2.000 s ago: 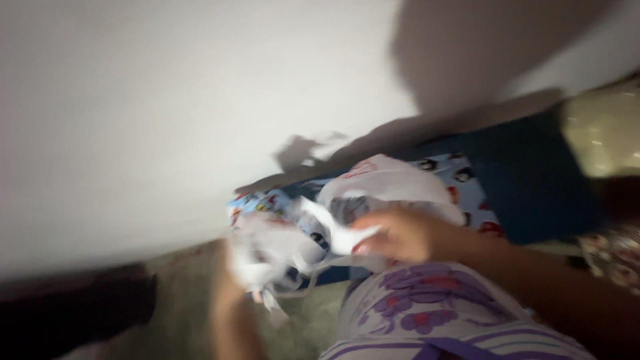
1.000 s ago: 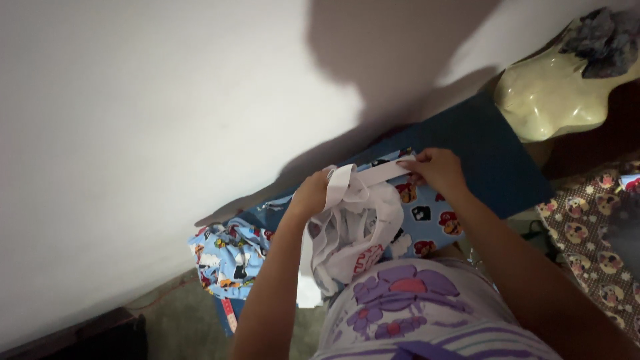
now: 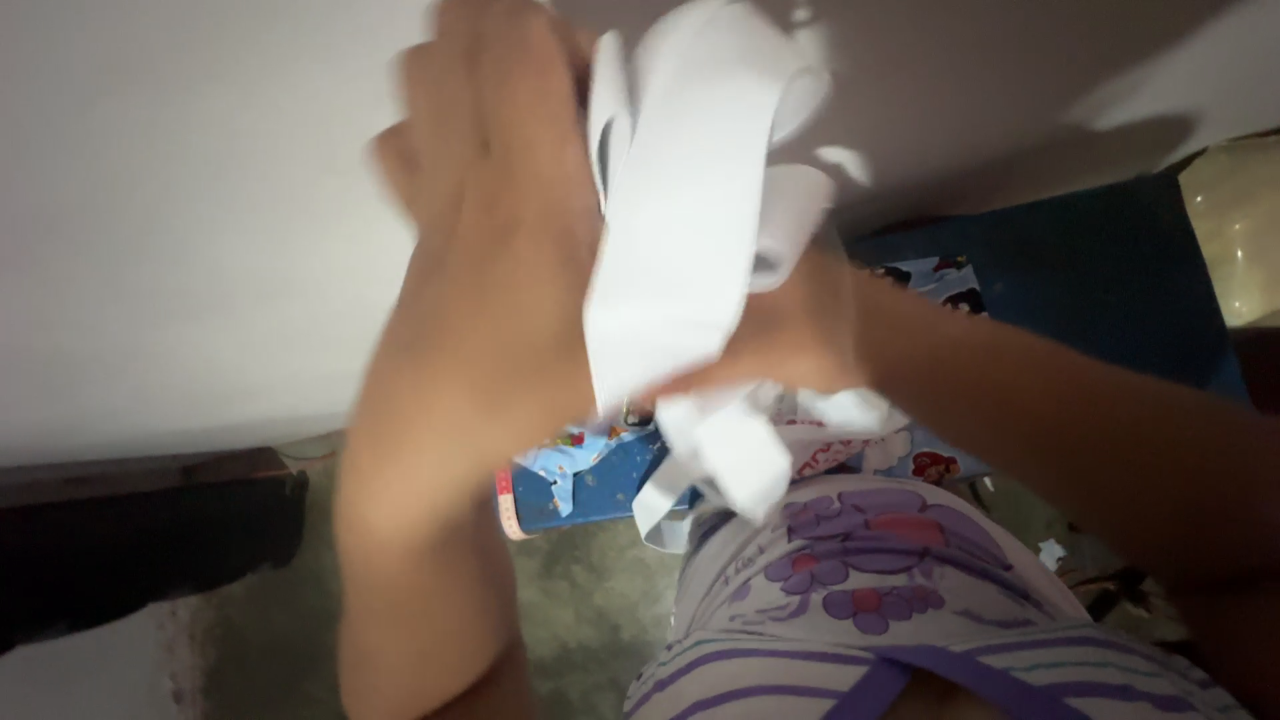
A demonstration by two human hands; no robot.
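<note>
White elastic band point(image 3: 690, 200) hangs in wide loops between my hands, raised close to the camera. My left hand point(image 3: 490, 120) is blurred at the upper left of the band; its fingertips are hidden, so its hold cannot be told. Lower down, my right hand point(image 3: 790, 330) grips the band, with loops above and below it. Under the hands, more white band and a white plastic bag with red print point(image 3: 830, 445) lie on the blue surface. Light-blue printed fabric point(image 3: 570, 460) shows at its left part, and another printed piece point(image 3: 935, 285) behind my right forearm.
The blue tabletop point(image 3: 1060, 270) runs along a pale wall point(image 3: 180, 220). A measuring tape point(image 3: 508, 505) hangs at its near left edge. A glossy cream-coloured object point(image 3: 1235, 230) stands at the far right. A dark object point(image 3: 150, 540) is at the lower left, above the floor.
Both hands have risen from the blue surface toward the camera, with the white band lifted in loops. One second ago they held it low over the bag and printed fabric.
</note>
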